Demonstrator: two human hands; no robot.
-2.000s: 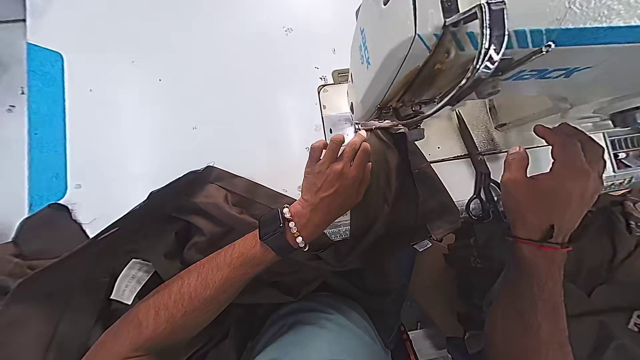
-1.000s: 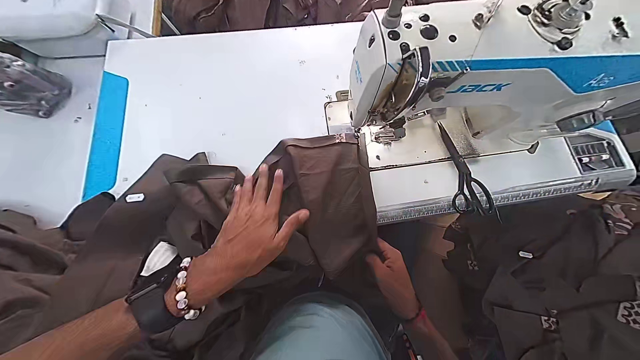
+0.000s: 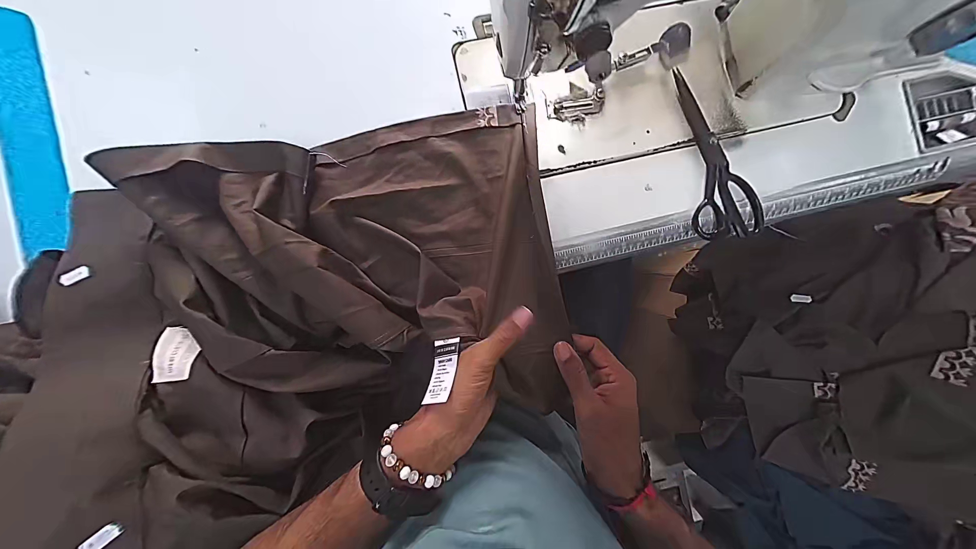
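A dark brown garment (image 3: 381, 221) spreads over the table's front edge, its upper right corner under the needle and presser foot (image 3: 521, 95) of a white sewing machine (image 3: 515, 34). My left hand (image 3: 465, 389) is at the garment's lower part, thumb raised over the cloth; its fingers are hidden beneath fabric, beside a white printed care label (image 3: 441, 372). My right hand (image 3: 606, 404) pinches the right edge of the garment between thumb and fingers, below the table edge. Another white label (image 3: 175, 354) shows on the cloth at left.
Black scissors (image 3: 717, 168) lie on the machine bed, handles over a ruler strip (image 3: 747, 204) along the table edge. More dark patterned garments (image 3: 831, 351) are heaped at the right. A blue strip (image 3: 30, 137) runs down the table's left side.
Two seconds ago my left hand was near the needle and my right hand was raised above the scissors. Both are now lower, at the garment. The view has moved closer.
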